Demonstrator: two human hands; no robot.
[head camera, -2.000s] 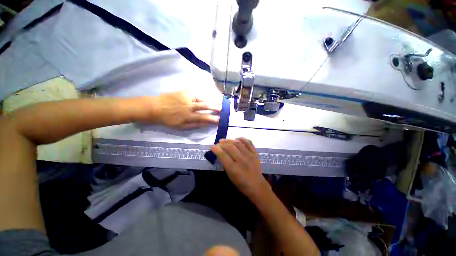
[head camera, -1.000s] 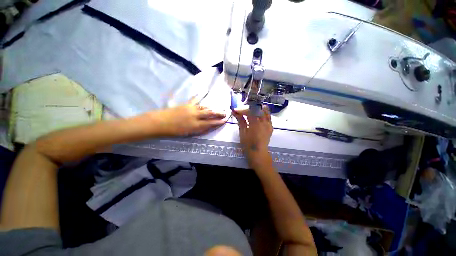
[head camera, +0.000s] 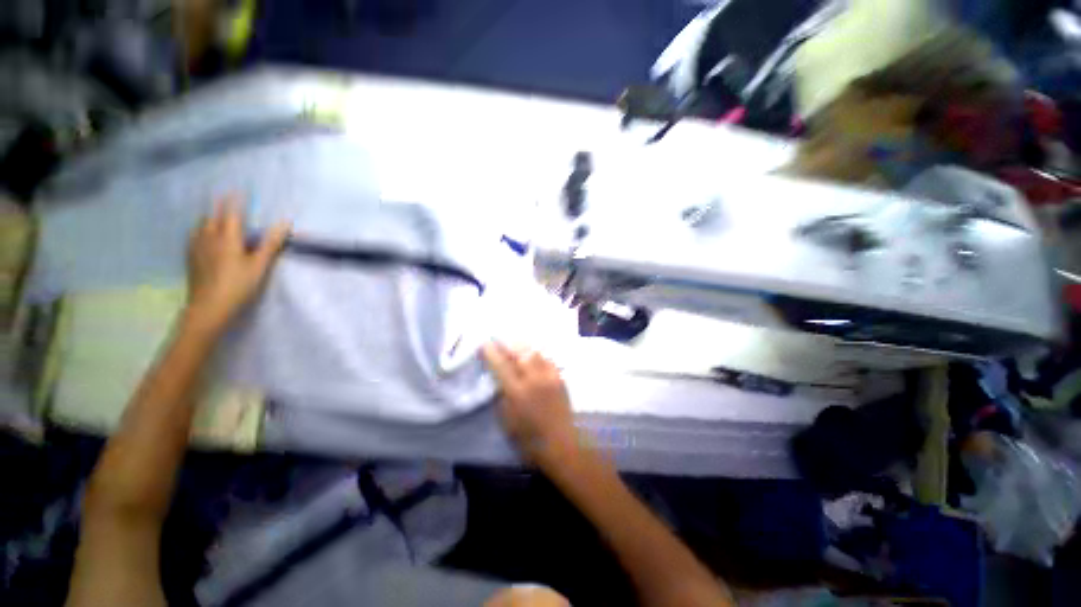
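The light grey garment panel (head camera: 344, 326) lies on the white table left of the needle area, with a dark stripe (head camera: 368, 255) across it. My left hand (head camera: 225, 267) is on the panel at the left end of the stripe, fingers spread. My right hand (head camera: 533, 397) is at the panel's right edge, fingertips against the cloth; blur hides whether they pinch it. The sewing machine (head camera: 723, 249) stands to the right, its presser foot area (head camera: 569, 285) blurred and glaring. A small dark blue piece (head camera: 513, 244) shows just left of it.
Thin dark snips (head camera: 753, 381) lie on the machine bed at right. A dark bundle (head camera: 848, 445) sits at the table's front right. Panels with dark stripes (head camera: 320, 540) are heaped below the front edge. Dark cloth (head camera: 474, 42) and other fabrics lie behind the machine.
The view has shifted, showing more behind the machine. My left hand has moved far left along the panel. My right hand has moved left, away from the presser foot. The panel has swung towards the front edge.
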